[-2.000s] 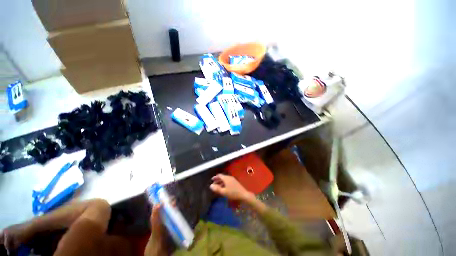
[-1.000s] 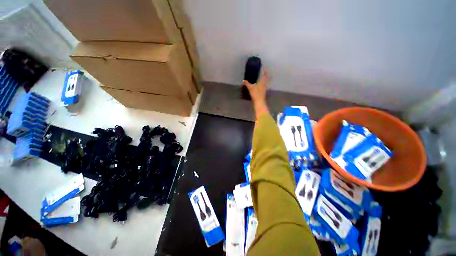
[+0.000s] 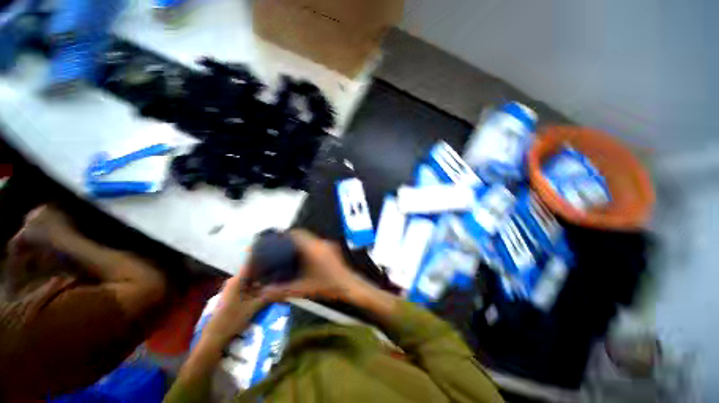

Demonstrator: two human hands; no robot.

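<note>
The dark cylindrical flask (image 3: pixel 274 256) is upright in front of my body, seen from above and blurred. My right hand (image 3: pixel 315 268) is closed around its right side. My left hand (image 3: pixel 240 297) is at its lower left side, fingers against it. White and blue retail boxes (image 3: pixel 258 346) lie below the flask, by my left forearm; whether my left hand also touches them is hard to tell.
A white table (image 3: pixel 229 224) holds piled black cables (image 3: pixel 244 130) and blue-white blanks (image 3: pixel 130 175). The dark tabletop holds scattered retail boxes (image 3: pixel 410 244) and an orange basket (image 3: pixel 637 189). A brown carton (image 3: pixel 331 31) stands behind. Another person's arm (image 3: pixel 94 275) is at left.
The flask has come from the back ledge to in front of my body. My right arm has drawn back with it, and my left hand has come into view at it. The view has shifted.
</note>
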